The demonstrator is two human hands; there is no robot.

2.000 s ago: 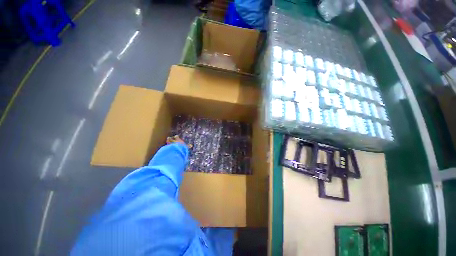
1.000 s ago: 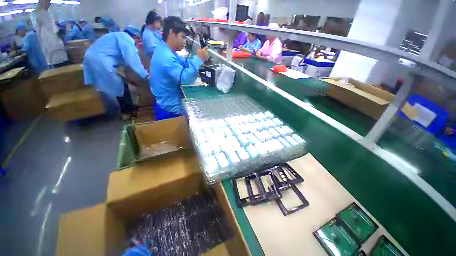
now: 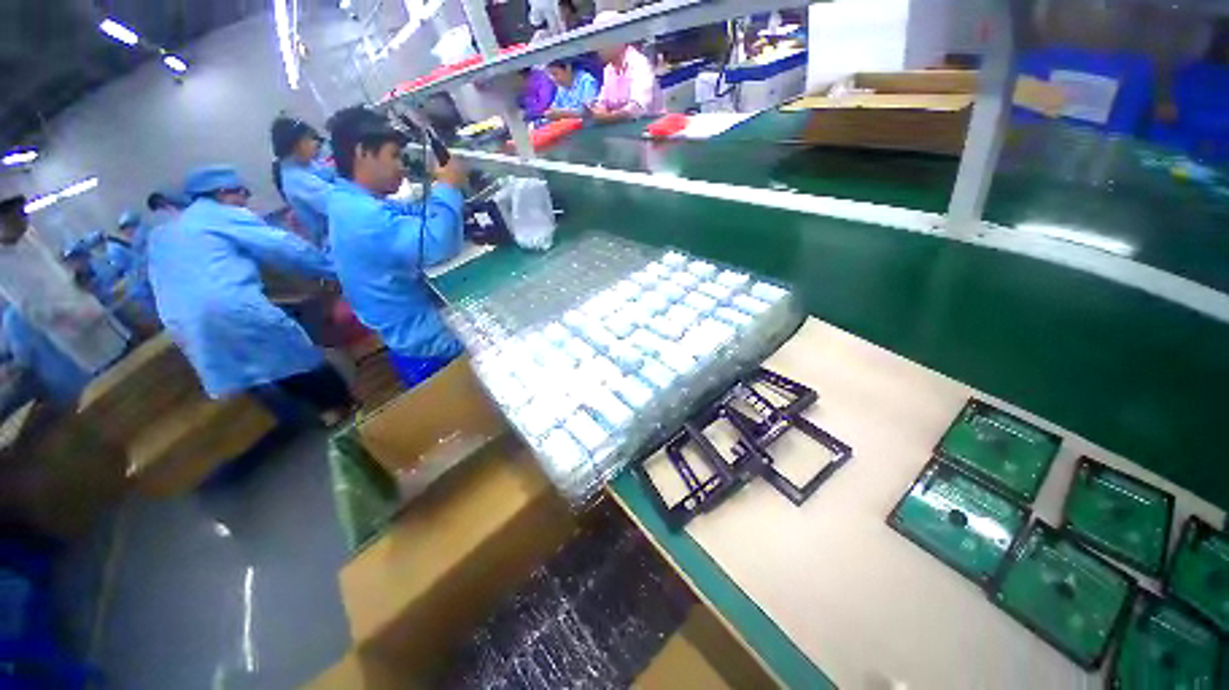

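Neither of my hands shows in the current view. Several black plastic frames (image 3: 805, 460) lie overlapping on the beige board (image 3: 863, 593), against the near corner of a clear blister tray stack (image 3: 634, 353) filled with rows of white-blue pieces. Several green circuit boards in black housings (image 3: 960, 518) lie flat on the right part of the board. A large open carton (image 3: 452, 553) at the bottom holds shiny bagged black parts (image 3: 573, 613); its lower part is cut off by the picture's edge.
A second open box (image 3: 429, 434) stands beyond the carton. A person in a blue smock (image 3: 382, 276) stands at the bench's far end, near a clear plastic bag (image 3: 527, 213). Another person bends over cartons at left. A metal post (image 3: 981, 128) and rail run behind the bench.
The view has swung up and to the right, showing more circuit boards. The left arm, earlier reaching into the carton with its hand at the bagged parts, is out of view.
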